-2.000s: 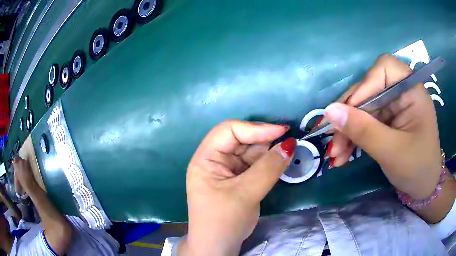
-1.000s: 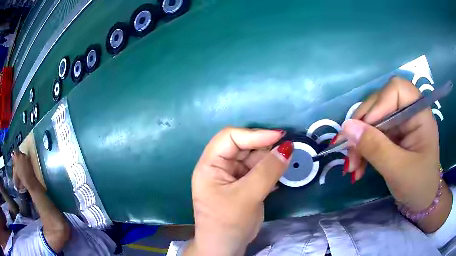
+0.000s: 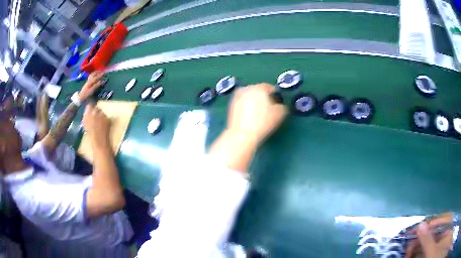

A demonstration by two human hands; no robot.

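My left hand, blurred, is stretched over the row of parts at the back. A small dark edge of a black part shows at its fingertips; the rest is hidden. Black parts with grey centres lie just right of it, and a part with a pale face lies behind them. My right hand is at the lower right, cut off by the frame edge, with blurred tweezers in its fingers. The sticker sheet with white arcs lies beside it.
A pale sticker strip lies left of my left forearm. A neighbouring worker's arm is over a tan board. A red bin stands at the far upper left. White sheets lie at the upper right.
My view has swung left and up. My left hand has moved from beside the tweezers to the far row of parts. The white-ringed part it held is no longer clearly visible.
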